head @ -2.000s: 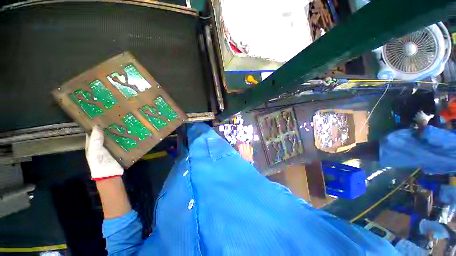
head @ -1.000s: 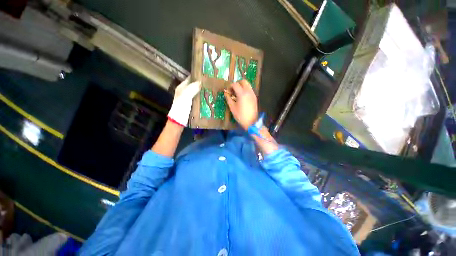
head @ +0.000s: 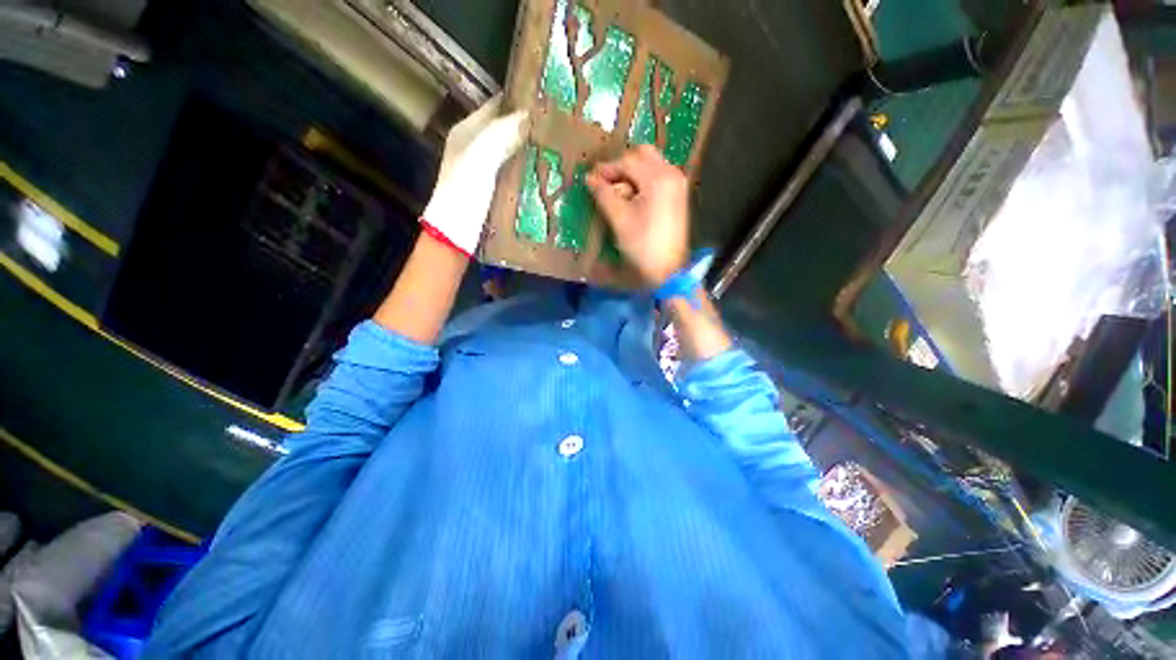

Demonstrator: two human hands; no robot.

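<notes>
A tan-brown carrier fixture (head: 619,129) with windows lies tilted at the top centre, partly over the dark conveyor. Bright green boards (head: 604,80) show through its windows. My left hand (head: 475,174), in a white knit glove with a red cuff edge, grips the fixture's left edge. My right hand (head: 645,213), bare with a blue wrist band, is over the lower right window with its fingers curled and pinched together. Whether something small is between the fingers cannot be told. The hand hides part of that window.
The dark conveyor bed (head: 787,90) is behind the fixture, with a pale rail (head: 419,52) on the left. A green post (head: 954,400) crosses the right side. A large carton (head: 961,194) with clear plastic, an open carton of shiny parts (head: 858,496) and a white fan (head: 1116,548) are at the right.
My left hand has stayed on the fixture, which was turned upright in view. My right hand came from the shiny parts at the right to the fixture and is now slightly raised.
</notes>
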